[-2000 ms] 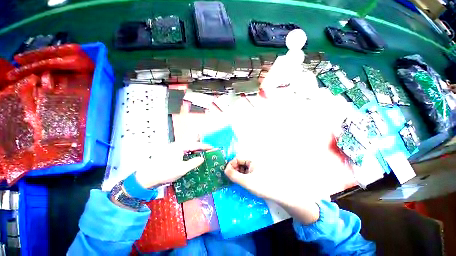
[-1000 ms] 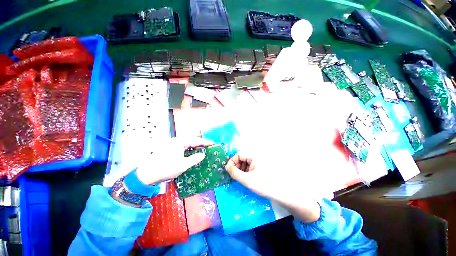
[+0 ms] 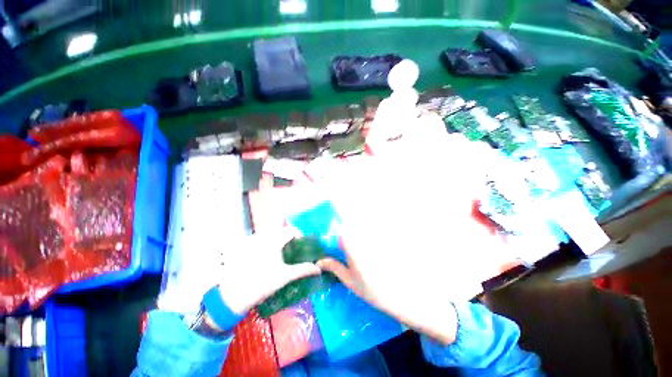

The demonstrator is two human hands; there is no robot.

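Observation:
A green circuit board (image 3: 289, 293) lies above the red bubble bag (image 3: 250, 346) and the blue sheet (image 3: 350, 324) near the bench's front edge. My left hand (image 3: 269, 272) is on the board from the left, its thumb across the board, and holds it. My right hand (image 3: 361, 283) reaches in from the right; its fingertips meet the left thumb at the board's right part. Blur and glare hide whether the right fingers hold anything. Both hands are partly washed out white.
A large blue bin (image 3: 151, 199) with red bags stands left, beside a white perforated plate (image 3: 210, 213). Grey modules (image 3: 295, 132) line the back. A white bottle (image 3: 404, 77) stands behind. Green boards (image 3: 541, 121) lie right, near an open carton (image 3: 582, 316). Black housings (image 3: 280, 68) sit on the belt.
The view has tilted, so the bench sits lower in the picture. My right hand has moved left to meet my left thumb over the board. My left hand stays on the board.

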